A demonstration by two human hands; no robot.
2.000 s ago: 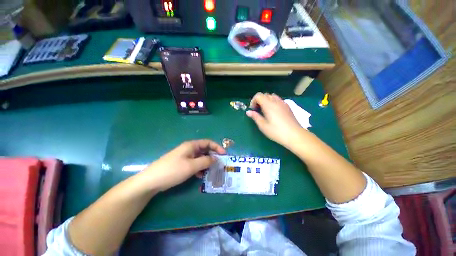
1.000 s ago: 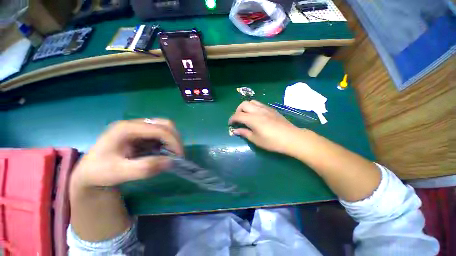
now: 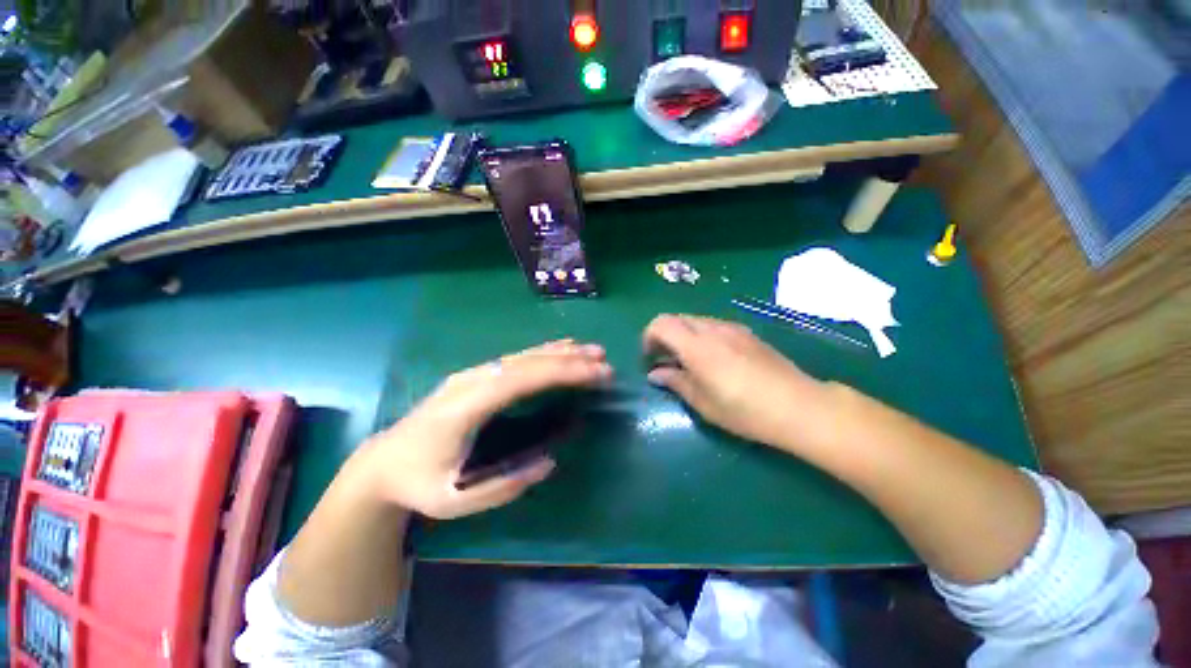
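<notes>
My left hand (image 3: 477, 431) is curled around a dark, flat, phone-sized piece (image 3: 523, 437), thumb below and fingers above. The piece is tilted, blurred and partly hidden by the hand, so which face shows is unclear. My right hand (image 3: 725, 372) rests on the green mat (image 3: 731, 496) just right of it, fingers bent, fingertips near the piece's right end but apart from my left hand. Whether it holds something small cannot be told. Thin tweezers (image 3: 799, 322) lie on the mat beyond my right hand.
A lit smartphone (image 3: 542, 219) leans against the shelf edge. Small loose parts (image 3: 677, 272), white paper (image 3: 836, 290) and a yellow-tipped tool (image 3: 944, 245) lie beyond my right hand. Red trays (image 3: 150, 502) holding slotted frames stand at left. The shelf holds a dark box (image 3: 627, 111) and a bag of red items (image 3: 705, 102).
The silver slotted plate was turned up off the mat by my left hand, which now holds a dark flat piece nearer the middle. My right hand left the small parts and came closer. The view shifted left.
</notes>
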